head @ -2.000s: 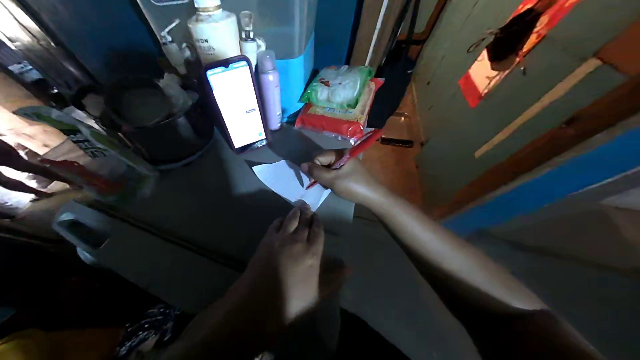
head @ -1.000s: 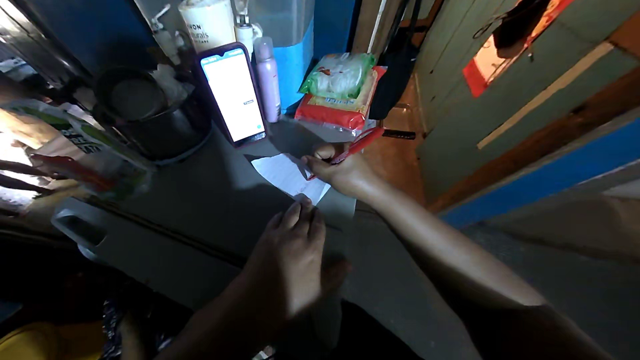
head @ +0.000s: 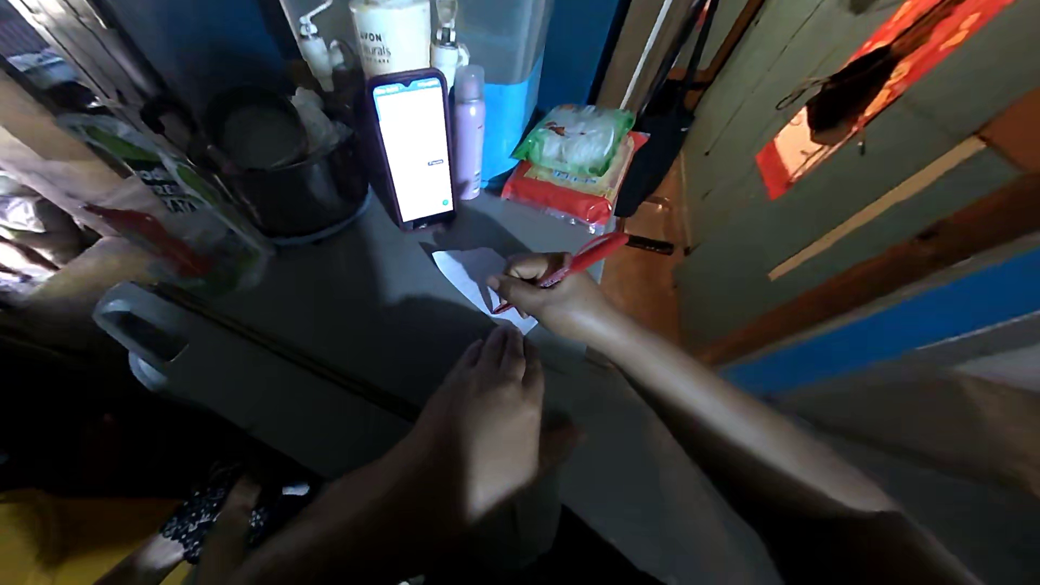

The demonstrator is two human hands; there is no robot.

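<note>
My right hand (head: pixel 552 296) grips a red pen (head: pixel 597 253), its tip on a small white sheet of paper (head: pixel 471 272) that lies on the grey table. My left hand (head: pixel 491 398) rests just below, its fingertips at the paper's near edge and nothing seen in its grasp. Behind the paper a smartphone (head: pixel 414 150) with a lit screen stands upright, leaning on the things behind it. A lilac spray can (head: pixel 470 134) is right beside the phone.
Dark pots (head: pixel 284 179) and a printed plastic bag (head: pixel 162 203) occupy the left side. A white pump bottle (head: pixel 392 36) stands behind the phone. Green and red plastic packets (head: pixel 577 142) are stacked at the back right, near the table's edge. A green wooden wall (head: pixel 812 203) rises on the right.
</note>
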